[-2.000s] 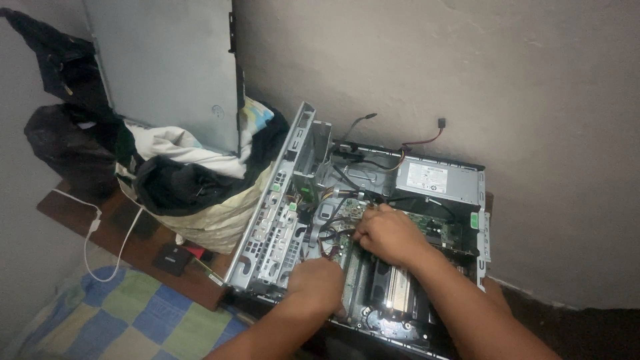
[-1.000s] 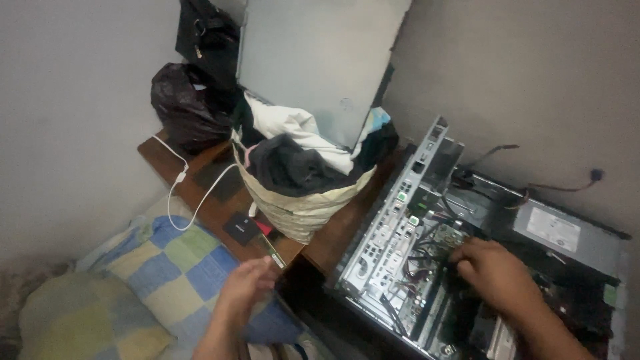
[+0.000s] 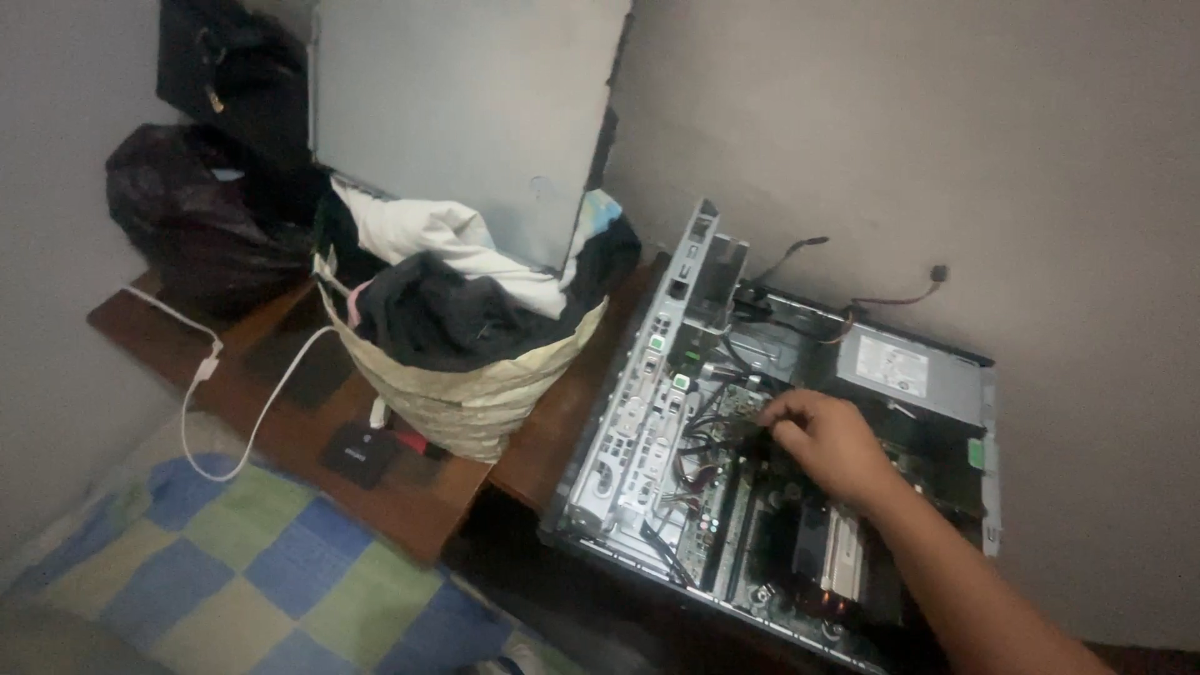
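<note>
An opened desktop computer case [image 3: 614, 441] lies at the right, its inside showing. Over its circuit board [image 3: 736, 408] is my right hand [image 3: 825, 441], thumb and fingertips brought together at black cables [image 3: 703, 441]; blur hides whether a cable is pinched. The power supply [image 3: 881, 361], a metal box bearing a label, fills the case's upper right part. Two loose cable ends stick out past the back edge, one with a black connector [image 3: 939, 274]. My left hand is out of the picture.
Left of the case, a woven bag [image 3: 450, 394] of clothes stands on a brown wooden table [image 3: 394, 506], with a metal panel [image 3: 459, 112] leaning above it. A white cable [image 3: 192, 403], a small black box [image 3: 361, 455] and a black plastic bag [image 3: 206, 197] lie nearby. A checkered cloth [image 3: 300, 572] is in front.
My left hand was inside the case, then moved away to the left of it, and is now out of view. My right hand remains over the circuit board. The view has shifted.
</note>
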